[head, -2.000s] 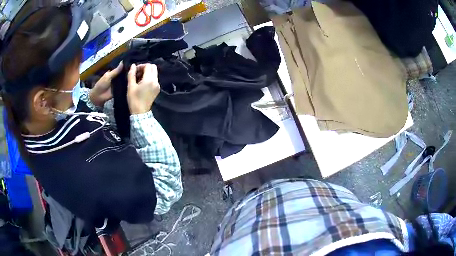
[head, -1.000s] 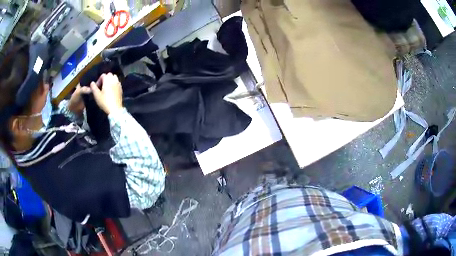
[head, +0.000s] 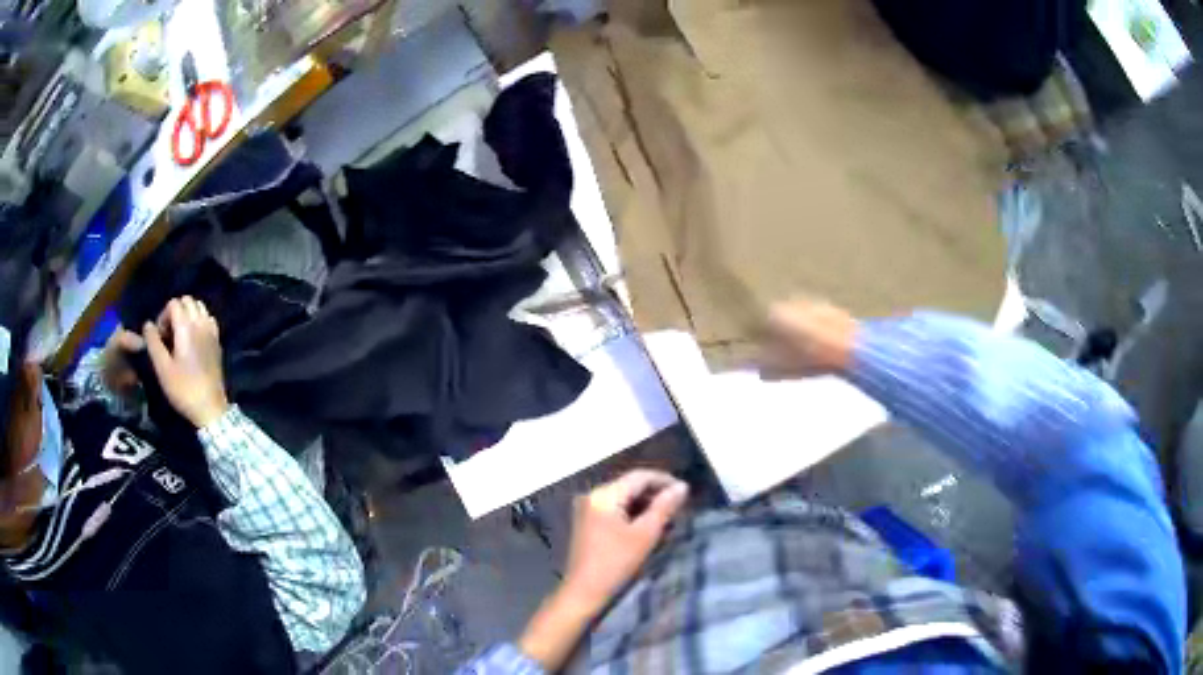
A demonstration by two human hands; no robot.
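A khaki panel stack (head: 844,172) lies on a white board (head: 778,429) in front of me. My right hand (head: 802,338) is at the near edge of the khaki stack, blurred; I cannot tell whether its fingers grip the cloth. My left hand (head: 623,528) is raised in front of my plaid apron, near the board's left corner, with its fingers curled together. No cloth shows in it. A black garment piece (head: 435,303) lies spread on the neighbouring board, left of the khaki stack.
A seated coworker (head: 158,554) at left holds the black cloth's far end. Orange-red scissors (head: 202,123) lie on the machine table (head: 284,99). A blue bin (head: 908,543) and pale thread tangles (head: 409,613) are on the floor.
Both my hands have come into view, the right one over the khaki stack's near edge. The view has shifted, so the coworker and cloths sit further left and the coworker lower.
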